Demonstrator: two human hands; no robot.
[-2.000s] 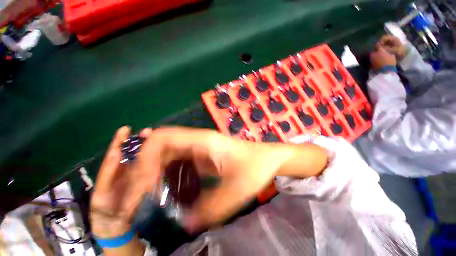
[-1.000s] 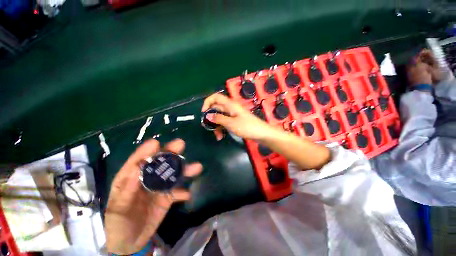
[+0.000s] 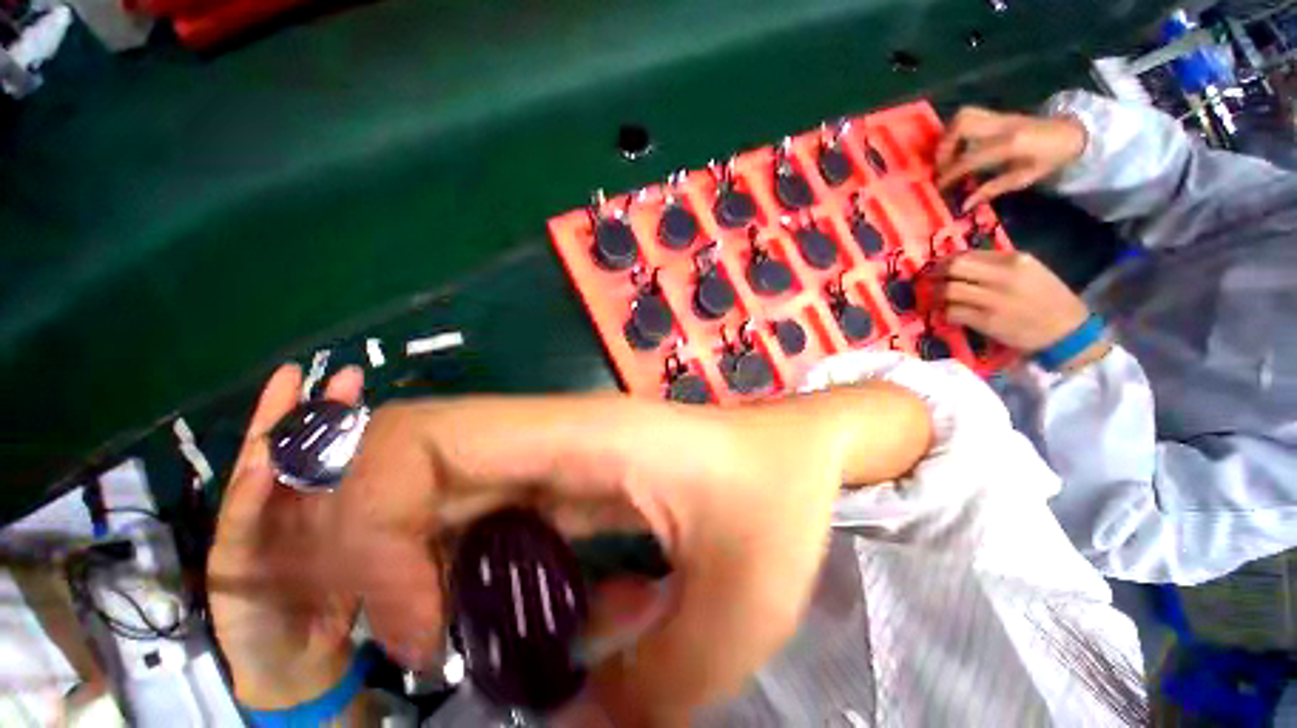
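Note:
My left hand (image 3: pixel 278 590), with a blue wrist strap, holds a round glossy display module (image 3: pixel 319 442) with white light streaks at its fingertips. My right hand (image 3: pixel 726 491) crosses in front of it, blurred, and holds a second dark disc (image 3: pixel 519 609) close to the camera. Its fingers hide part of my left hand. The red parts tray (image 3: pixel 576 256) lies beyond my right forearm, with rows of black discs in its pockets. My forearm covers its near edge.
Another worker's two hands (image 3: pixel 1010 299) reach into the tray's right end. White strips (image 3: pixel 434 343) lie on the dark mat. A small dark part (image 3: pixel 634 140) sits on the green belt. Papers and a white device (image 3: pixel 164 661) are at lower left.
My right hand has moved left from the tray's edge to my left hand, with a disc in it. The other worker's hands have moved into the tray's right end.

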